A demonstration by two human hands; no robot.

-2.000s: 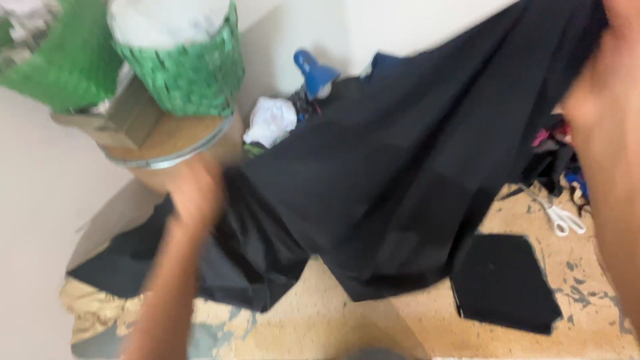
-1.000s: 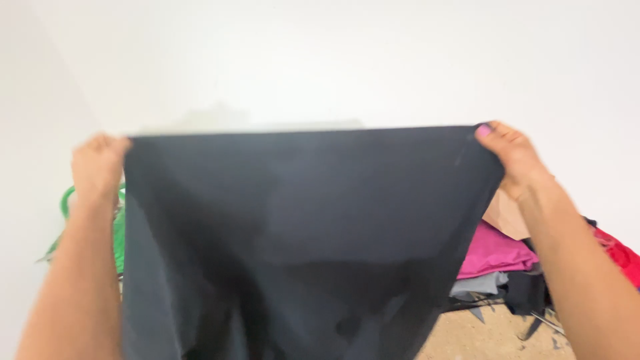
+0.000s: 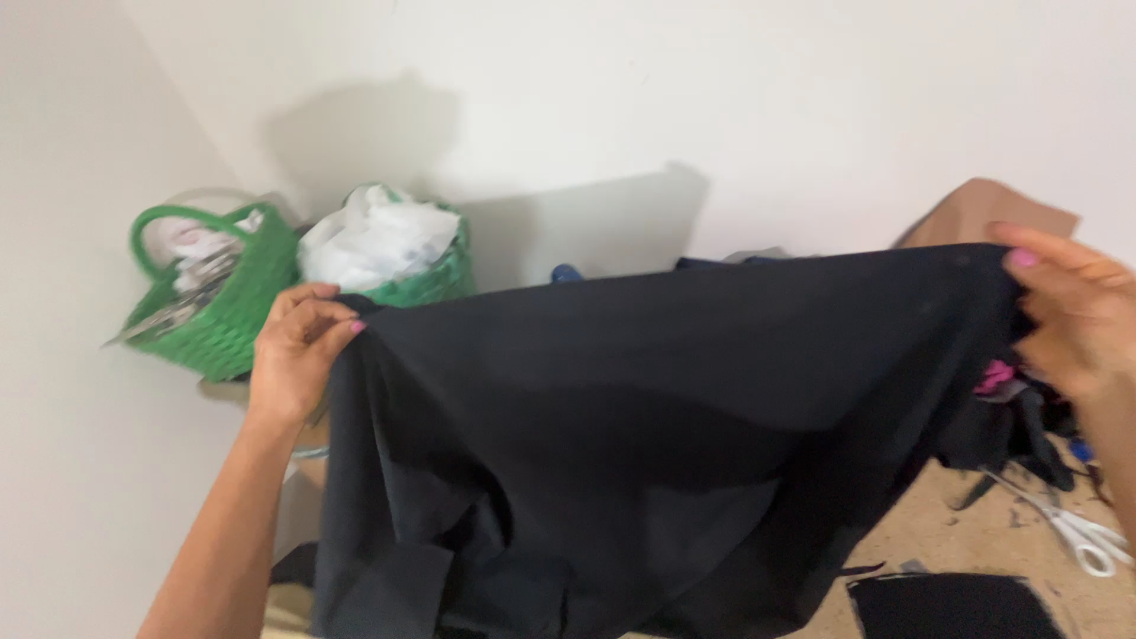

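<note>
A large piece of black fabric (image 3: 621, 399) hangs spread between my two hands, its upper edge stretched nearly level and its lower part in loose folds. At the fabric's upper left corner, my left hand (image 3: 302, 342) pinches the edge between thumb and fingers. My right hand (image 3: 1074, 302), somewhat blurred, grips the upper right corner. A flat cut piece of black fabric (image 3: 958, 608) lies on the work surface at the lower right. White-handled scissors (image 3: 1069, 528) rest just above it, below my right hand.
Behind my left hand stand a green woven basket with a handle (image 3: 217, 333) and another green basket (image 3: 435, 284) with white plastic in it. Dark and pink fabric scraps (image 3: 1003, 417) lie at the right on the speckled work surface (image 3: 941, 524). Brown paper (image 3: 998, 213) leans by the wall.
Two seconds ago the fabric hung slanting between my hands; one second ago it was held up squarely. Its top edge now sags lower at the left. The view has shifted.
</note>
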